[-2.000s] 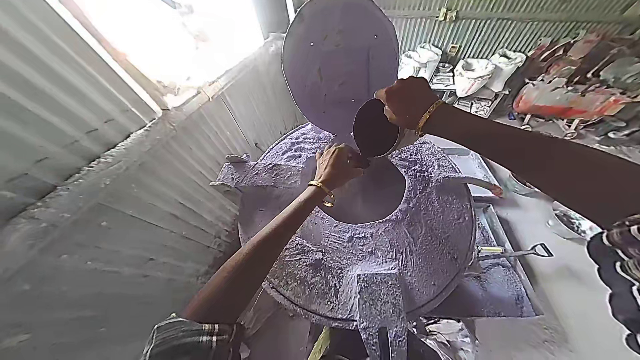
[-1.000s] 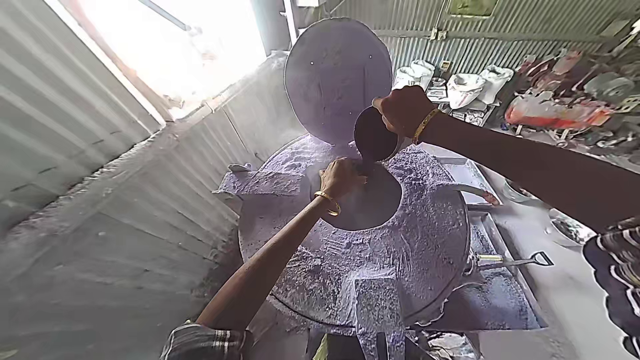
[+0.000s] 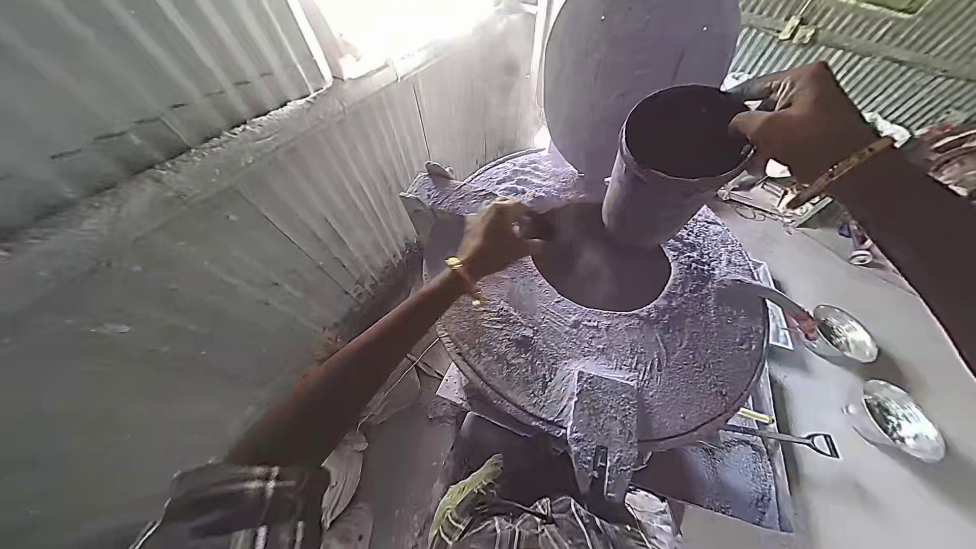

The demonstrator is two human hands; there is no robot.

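Note:
A round drum machine (image 3: pixel 526 358) coated in pale purple powder stands before me, its round lid (image 3: pixel 633 84) raised at the back. Faint dust hangs in the dark round opening (image 3: pixel 610 274) of its top. My right hand (image 3: pixel 801 122) grips the rim of a cylindrical container (image 3: pixel 656 198), which stands nearly upright over the back right of the opening, mouth up; its inside is dark. At the left edge of the opening is my left hand (image 3: pixel 499 236), fingers curled; whether it holds anything cannot be told. A bracelet circles each wrist.
Corrugated metal walls (image 3: pixel 366 206) rise close on the left. A curved handle (image 3: pixel 770 293) juts from the drum's right side. Below it lie a tray (image 3: pixel 778 488) and a shovel's D-shaped handle (image 3: pixel 822 444). Two metal bowls (image 3: pixel 903 419) (image 3: pixel 846 333) with pale contents rest on the floor.
The container, earlier tipped with its mouth toward me, now stands more upright. My left hand has moved from the opening's middle to its left edge. The view has shifted.

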